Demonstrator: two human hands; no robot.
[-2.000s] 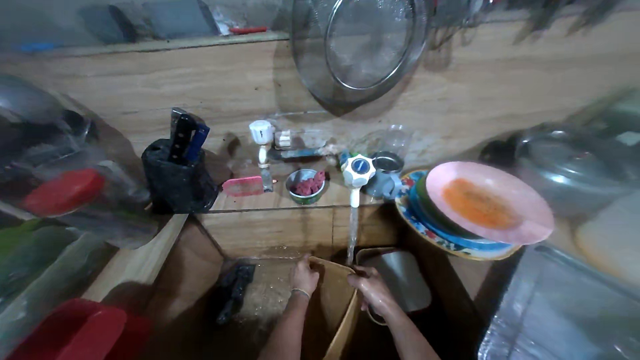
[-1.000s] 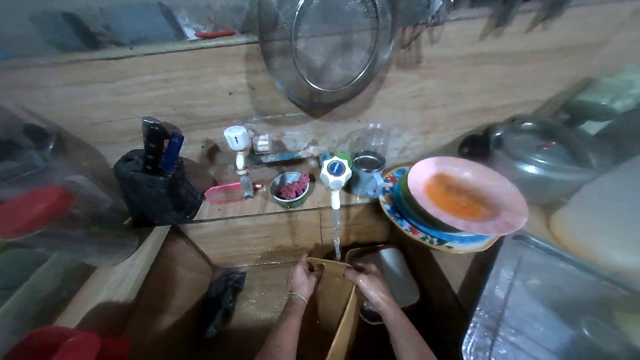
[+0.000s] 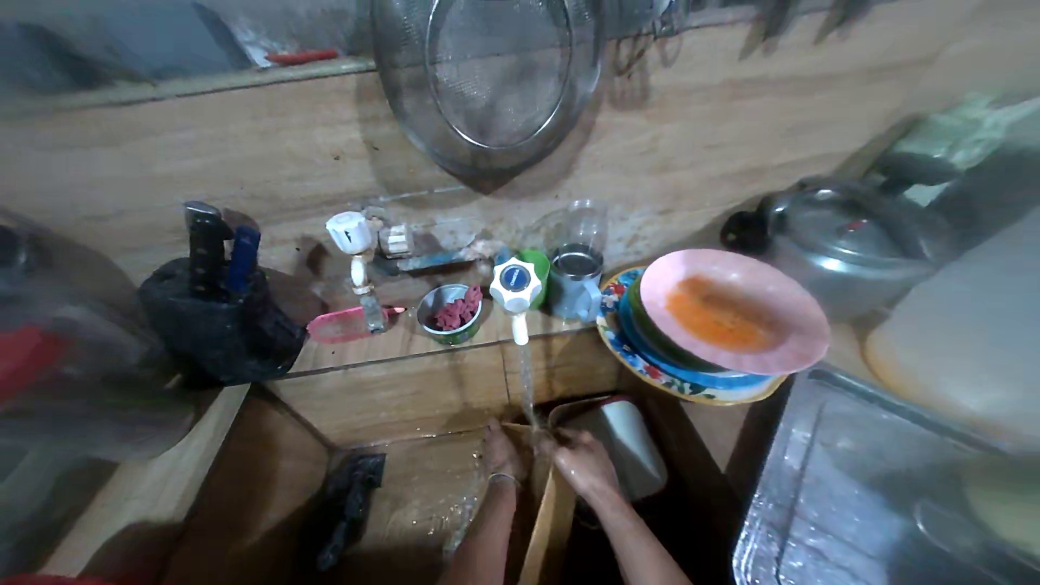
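Observation:
Water runs from a tap with a white knob [image 3: 515, 292] down into a tiled sink [image 3: 406, 504]. Below the stream, both hands are at a tan divider-like panel or board [image 3: 548, 532] standing in the sink; its exact kind is unclear. My left hand [image 3: 502, 457], with a thin bracelet at the wrist, lies along its left side, fingers partly hidden. My right hand [image 3: 581, 465] is bent over its top end, in the falling water. Right of it stands a white rectangular container [image 3: 621, 447]. A black wet item [image 3: 349, 504] lies at the sink's left.
Behind the sink are a small bowl of pink scraps [image 3: 455, 313], a pink soap dish [image 3: 345, 325], a grey mug [image 3: 575, 284] and a second tap [image 3: 351, 234]. A black knife holder [image 3: 215, 317] stands left; stacked plates [image 3: 735, 313], a pressure cooker [image 3: 853, 244] and a metal tray [image 3: 861, 487] are right.
My right hand has moved up to the top end of the panel, under the stream. My left hand stays beside the panel. The view has shifted slightly.

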